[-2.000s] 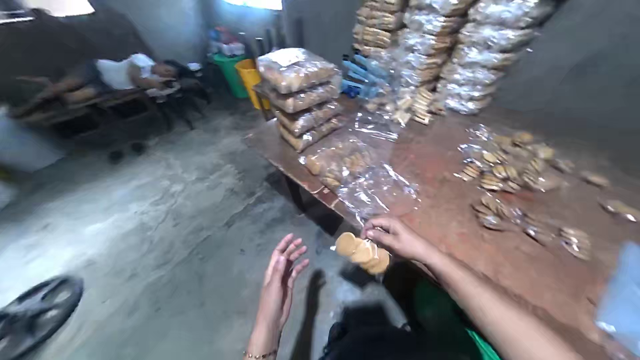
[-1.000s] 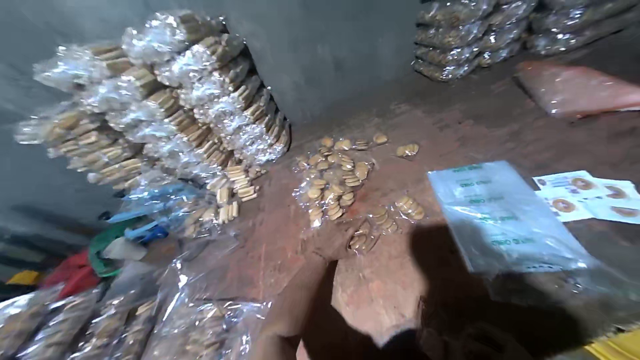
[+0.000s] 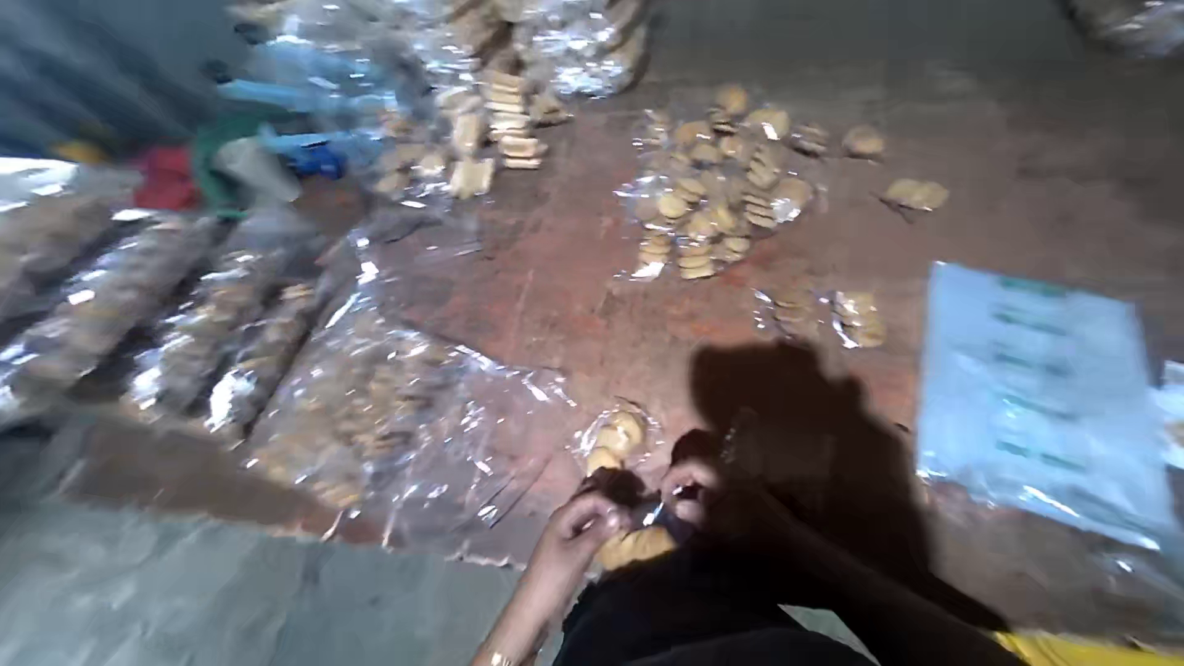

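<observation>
Near the table's front edge, my left hand (image 3: pixel 585 529) and my right hand (image 3: pixel 692 488) are close together, fingers pinched on the clear plastic of a small packet of round biscuits (image 3: pixel 634 548). That packet hangs below my fingers, close to my dark clothing. Another small packet of biscuits (image 3: pixel 615 439) lies on the table just beyond my hands. To the left lies a large clear bag with small biscuit packets inside (image 3: pixel 370 407). Farther back is a heap of small biscuit packets (image 3: pixel 712 185). Blur hides the exact finger contact.
Filled long bags (image 3: pixel 111 314) lie at the left. Stacked biscuit bags (image 3: pixel 583 42) and loose biscuit stacks (image 3: pixel 509 120) stand at the back. A pale plastic bag bundle with green print (image 3: pixel 1036 398) lies right on the worn reddish table (image 3: pixel 592 314). Something yellow (image 3: pixel 1054 647) shows at bottom right.
The view has swung to the right since the oldest frame. One second ago a hand reached to the small packets beside the heap; now both my hands are together at the near edge with a packet.
</observation>
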